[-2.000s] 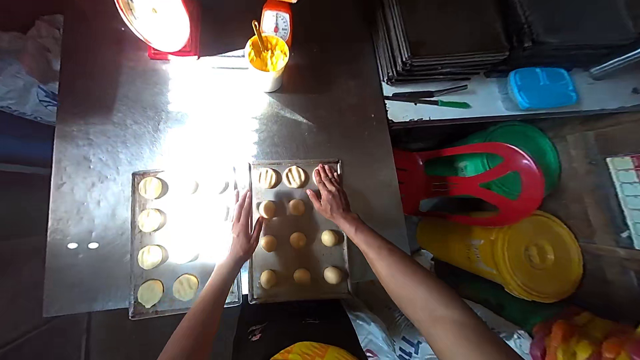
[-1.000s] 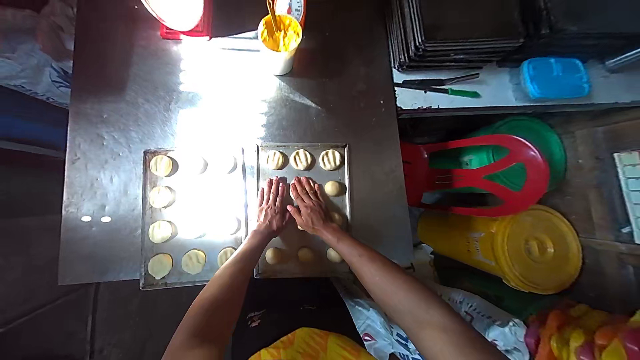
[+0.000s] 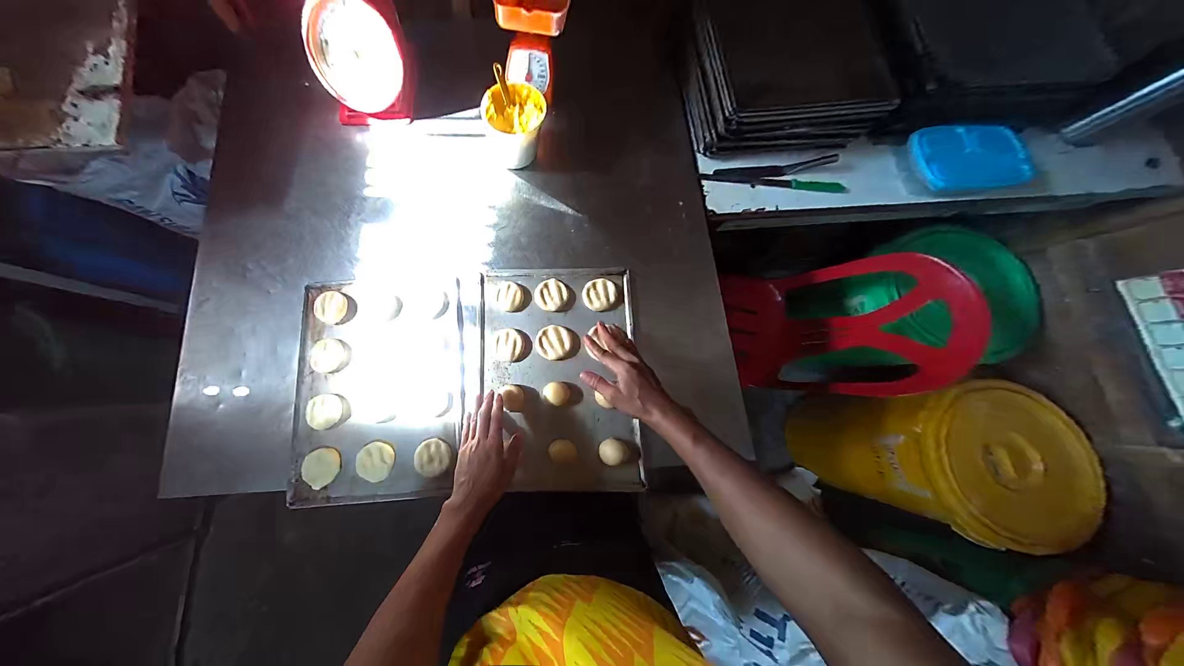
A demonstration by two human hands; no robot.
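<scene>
My right hand (image 3: 629, 375) lies with its fingertips on a dough piece at the right end of the second row on the right metal baking tray (image 3: 532, 476). On that tray, the two upper rows hold flattened dough pieces with finger grooves, such as one in the middle (image 3: 555, 342); the lower rows hold round dough balls (image 3: 613, 451). My left hand (image 3: 486, 453) rests over the tray's left edge, fingers near a dough ball (image 3: 511, 398) and holding nothing. The left baking tray (image 3: 370, 492) bears several flattened dough pieces (image 3: 375, 461), some washed out by glare.
A tub of yellow paste (image 3: 513, 125) with a utensil, a small orange scale (image 3: 530, 67) and a larger red scale (image 3: 356, 55) stand at the table's back. Stacked trays (image 3: 795, 65), knives (image 3: 786, 176) and a blue container (image 3: 971, 157) are right, above a red chair (image 3: 888, 324) and yellow bin (image 3: 1017, 462).
The second row on the right tray, balls two seconds ago, now shows flat, grooved pieces at its left and middle. My hands, side by side one second ago, have moved apart.
</scene>
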